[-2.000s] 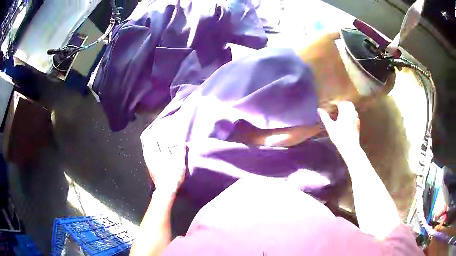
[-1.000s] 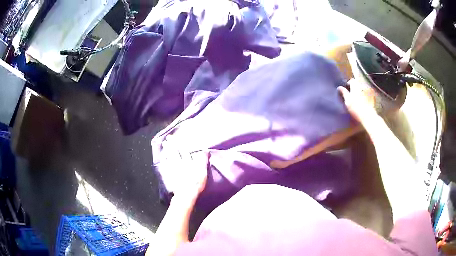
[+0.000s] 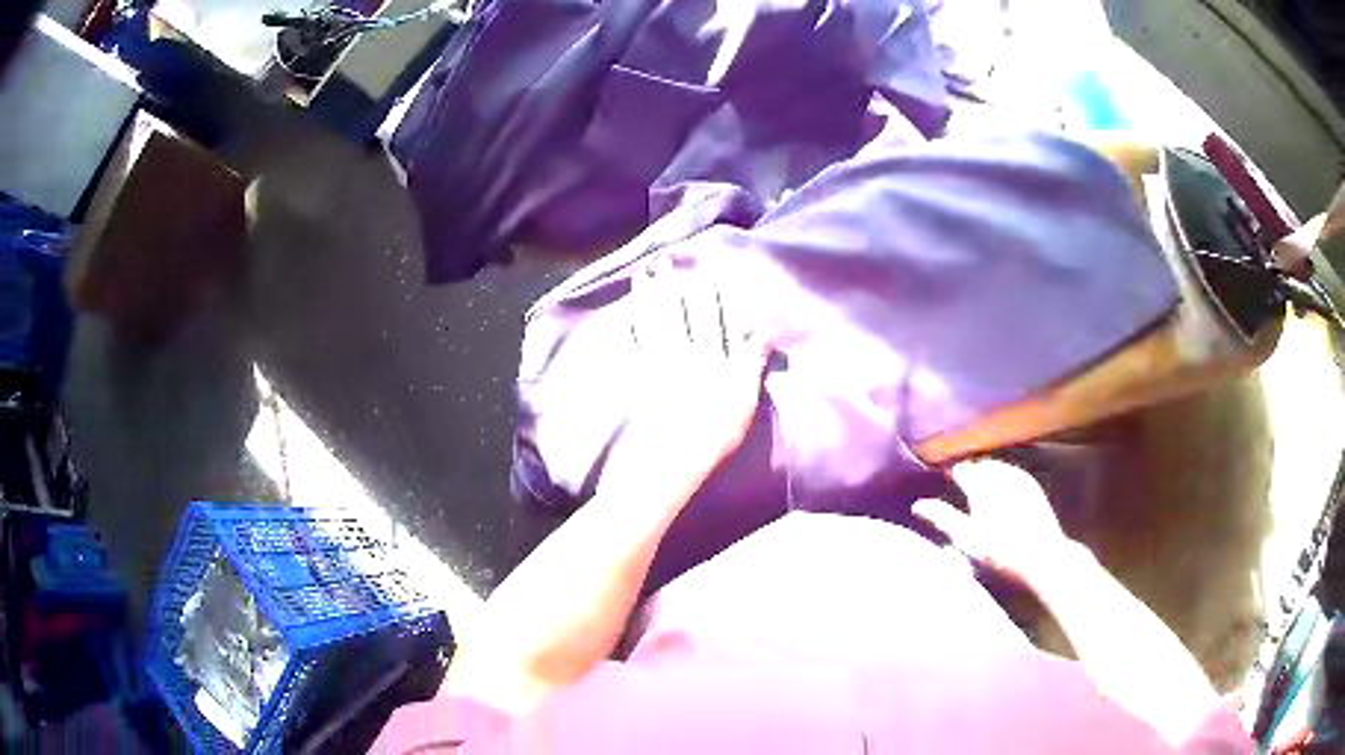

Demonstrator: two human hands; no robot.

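A purple jacket lies spread over a narrow tan padded board, whose front edge shows at the right. My left hand lies on the jacket's left part with its fingers extended; strong glare hides whether it pinches cloth. My right hand is just below the board's front edge, near the jacket's lower edge, with thumb and fingers apart and nothing seen in it. A dark steam iron with a pale rim stands at the board's right end.
A crumpled heap of purple jackets lies beyond the board. A blue plastic crate is on the floor at lower left, with a brown cardboard box behind it. Cables run down the right side.
The jacket has been spread flatter and further right along the board. My left hand has moved up onto the cloth. My right hand has moved from beside the iron down to the board's front edge.
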